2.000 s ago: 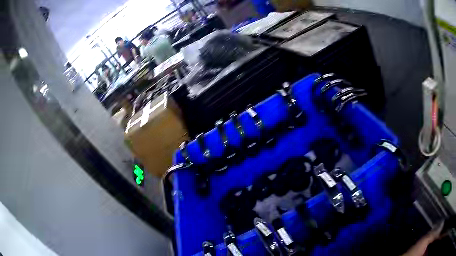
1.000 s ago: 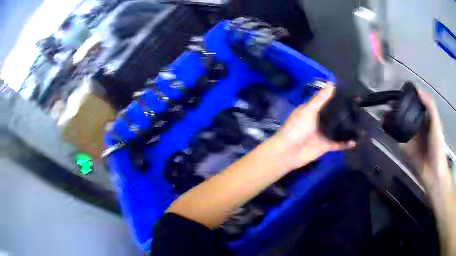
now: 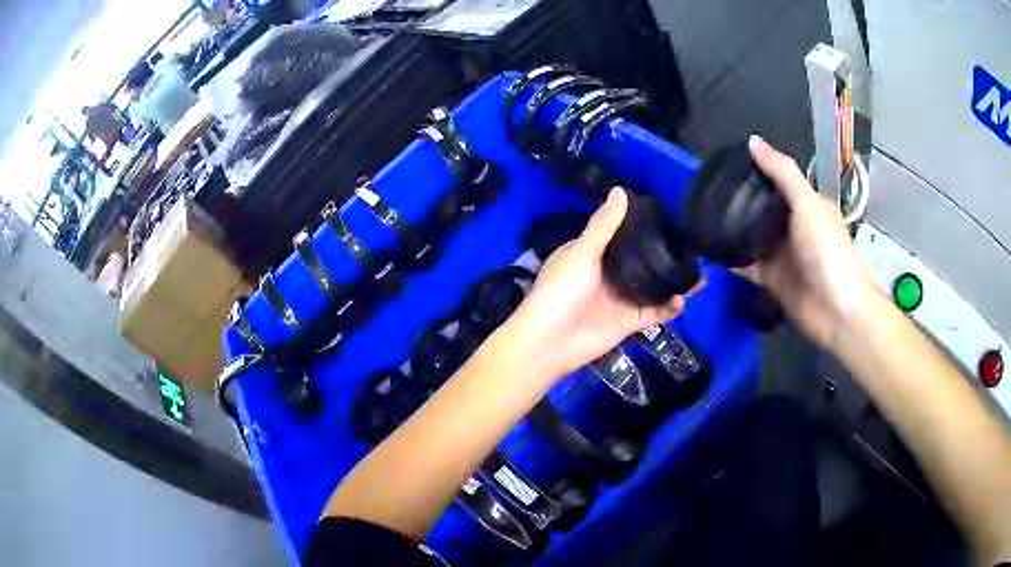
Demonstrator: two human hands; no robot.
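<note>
My left hand (image 3: 588, 282) holds one black ear cup of a pair of headphones (image 3: 737, 205). My right hand (image 3: 815, 260) holds the other ear cup. The two cups are close together above the right part of the blue bin (image 3: 443, 249); the headband is not clearly visible. More headphones hang over the bin's rim, such as one at the back (image 3: 455, 150), with pale strips on their bands. Several black headphones lie inside the bin, partly hidden by my left forearm.
The test box (image 3: 942, 144) stands at the right, with a green button (image 3: 908, 291), a red button (image 3: 990, 368) and a side sensor bar (image 3: 829, 116). A cardboard box (image 3: 183, 288) and black stacked crates (image 3: 333, 133) stand behind the bin.
Both hands have moved, bringing the ear cups closer together over the bin. The right hand and its cup have moved left, away from the box side. The view has shifted and is sharper.
</note>
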